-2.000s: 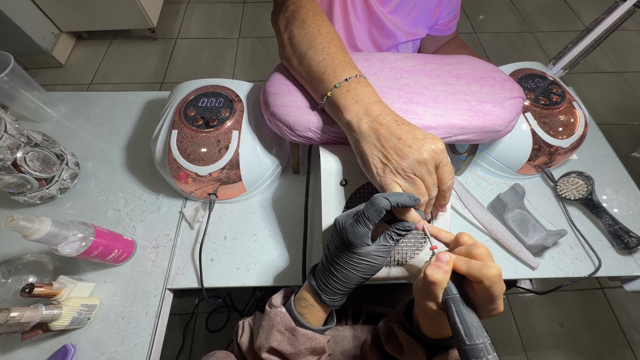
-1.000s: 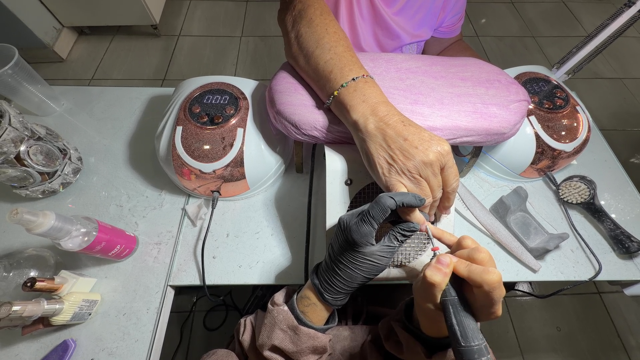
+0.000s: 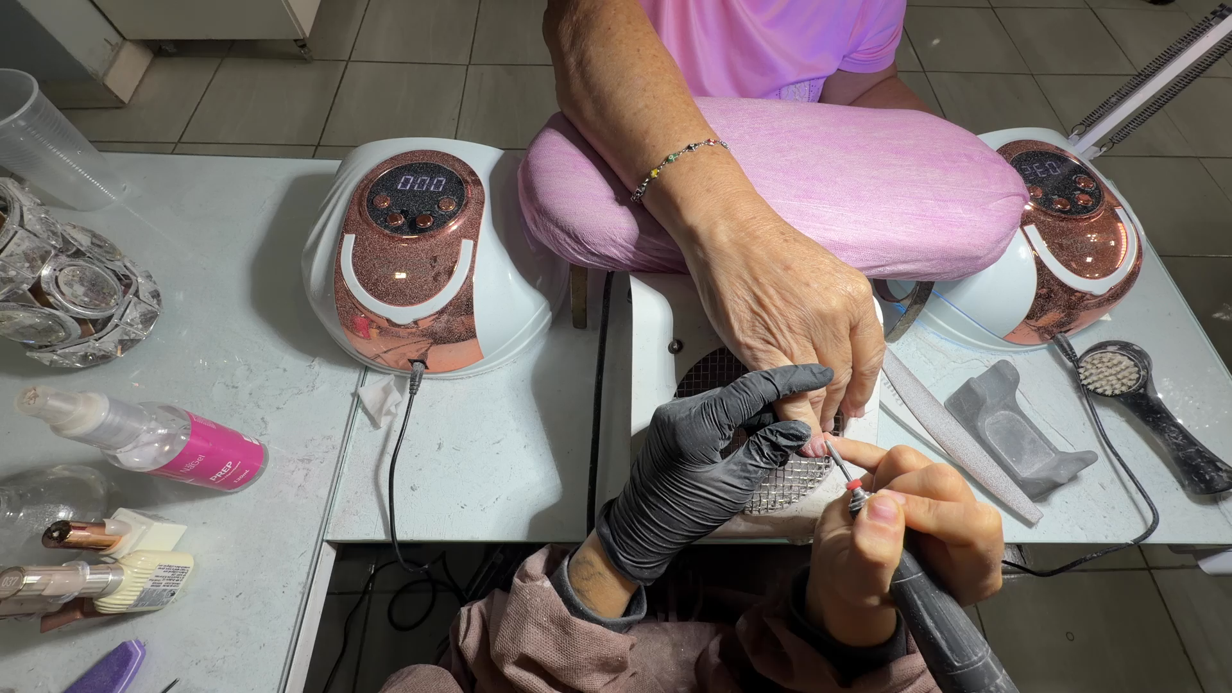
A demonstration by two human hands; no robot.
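Observation:
My left hand, in a black glove, grips a finger of another person's hand between thumb and fingers. My bare right hand holds an electric nail drill like a pen. Its thin metal bit, with a red ring at the base, meets or nearly meets the edge of the held fingernail. The other person's forearm, with a beaded bracelet, lies over a pink cushion. Below the hands is a white dust collector with a mesh grille.
Nail lamps stand on both sides of the cushion. At right lie a nail file, a grey drill rest, a round brush and a cable. At left are a spray bottle, small bottles and a glass ornament.
My hands and the other person's hand keep nearly the same hold and place. The drill bit stays at the same fingertip.

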